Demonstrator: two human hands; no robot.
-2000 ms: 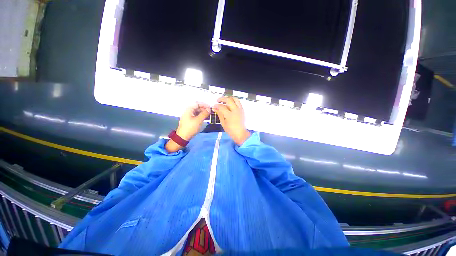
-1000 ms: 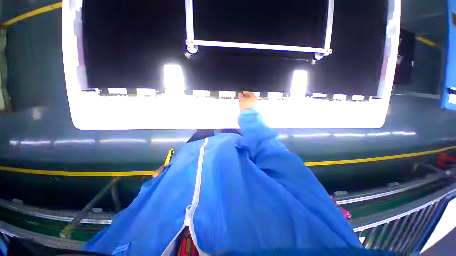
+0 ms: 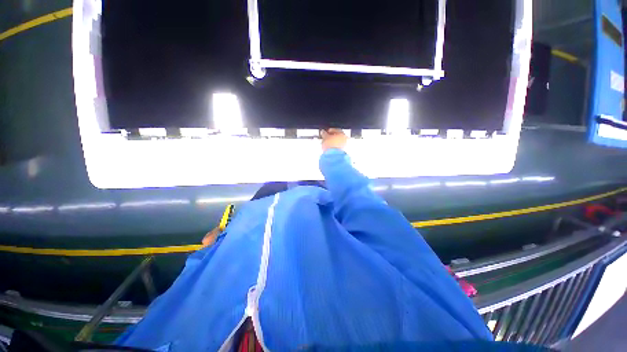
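A very large glossy black panel [image 3: 309, 103] lies in a white foam tray [image 3: 227, 161]. Small white and black blocks line its near edge. My right hand [image 3: 333, 139] touches that edge near its middle, fingers bent; whether it holds anything small there cannot be told. My left hand [image 3: 212, 237] is low at my left side, mostly hidden by my sleeve, holding a yellow and black object [image 3: 225, 218], possibly a tape roll.
A thin silver-white frame [image 3: 344, 67] with round corner cups is over the panel. A blue cabinet [image 3: 608, 75] stands at the far right. Metal railings [image 3: 550, 302] run close by me at lower right, with a pink item [image 3: 464, 283] beside them. A yellow line crosses the dark green floor.
Two seconds ago both hands met over the tray's near rim. They have parted: the right reached to the panel edge, the left dropped to my side. The view has shifted, bringing the blue cabinet in.
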